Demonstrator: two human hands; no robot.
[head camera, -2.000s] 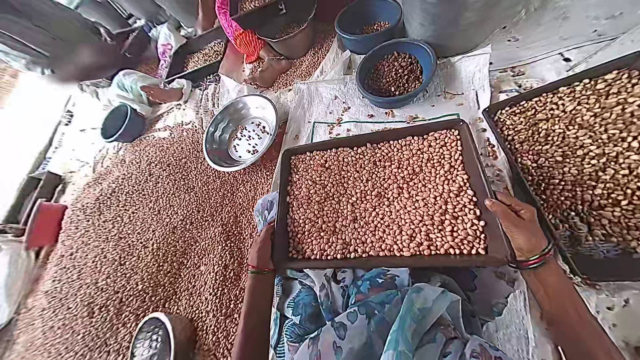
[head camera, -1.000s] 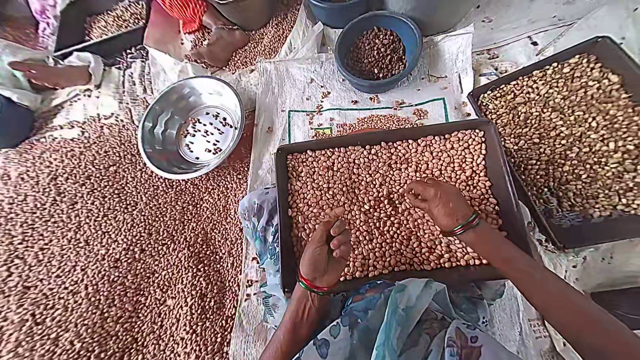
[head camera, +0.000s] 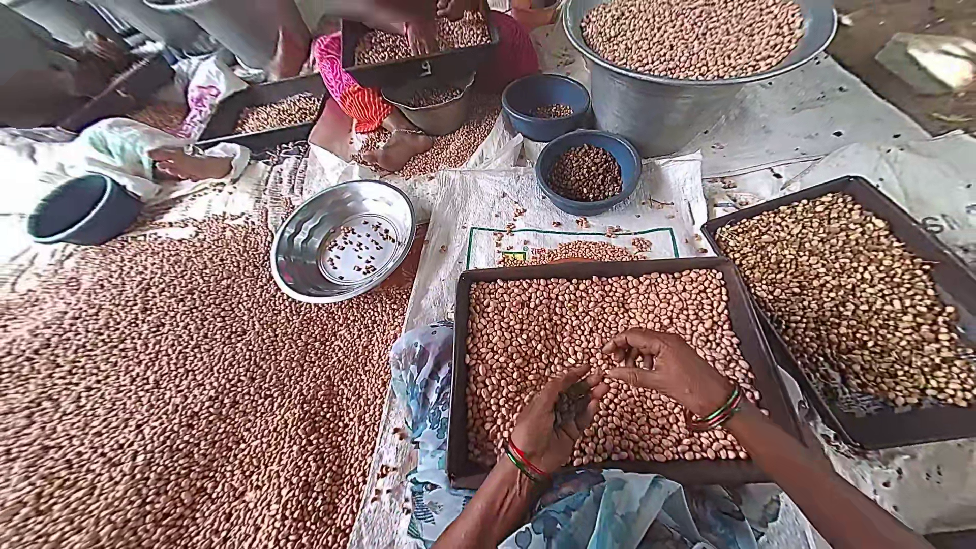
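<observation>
A dark rectangular tray (head camera: 460, 381) full of reddish-brown nuts or seeds (head camera: 534, 320) lies in front of me, over blue and white patterned cloth. Above its lower middle is my left hand (head camera: 560, 419), palm up and fingers curled, with a few small dark bits in the palm. My right hand (head camera: 663, 370) is just right of it over the nuts, thumb and forefinger bent toward each other; whether a nut is between them cannot be made out. Both wrists wear red and green bangles.
A steel bowl (head camera: 290, 263) with dark bits sits beside a large heap of nuts (head camera: 191, 381). Blue bowls (head camera: 587, 206) stand behind the tray, near a big metal tub (head camera: 648, 99). Another filled tray (head camera: 854, 435) is at right. Other people's feet (head camera: 400, 149) and trays are at the back.
Two seconds ago both hands held the tray's sides; now they are over the nuts. Since one second ago they have come closer together, and my left palm has turned up. The view has shifted.
</observation>
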